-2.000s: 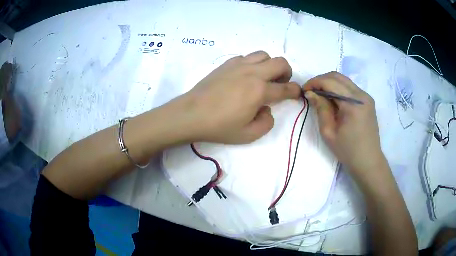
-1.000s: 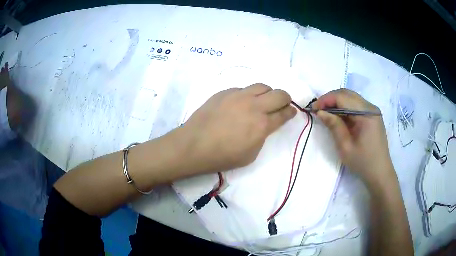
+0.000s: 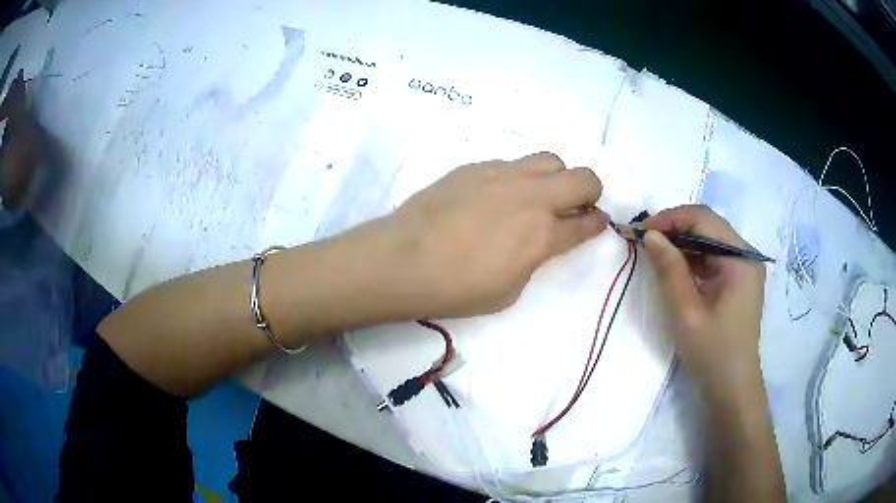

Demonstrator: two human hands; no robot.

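The white rounded panel (image 3: 511, 393) lies in front of me. Red and black wires (image 3: 596, 349) run down it to a small black connector (image 3: 538, 451). My left hand (image 3: 516, 231) reaches over the panel, its fingertips pinching the wires near the top right corner. My right hand (image 3: 712, 270) holds dark tweezers (image 3: 722, 246) like a pen, their tip at the wires beside another black connector (image 3: 641, 217). A black jack (image 3: 403, 393) with a silvery pin sits at the panel's lower left edge, beside short black wire tails (image 3: 447, 395).
A neighbouring wired panel (image 3: 855, 403) lies at the far right. Thin white cord (image 3: 609, 485) runs along the panel's lower edge; another white loop (image 3: 847, 175) is at the upper right. Another person's hand (image 3: 20, 147) shows at the left edge. A dark area lies beyond the bench.
The view has shifted and tilted. A black connector, hidden two seconds ago, now shows beyond the tweezers' tip. Both hands stay at the wires near the panel's top right corner.
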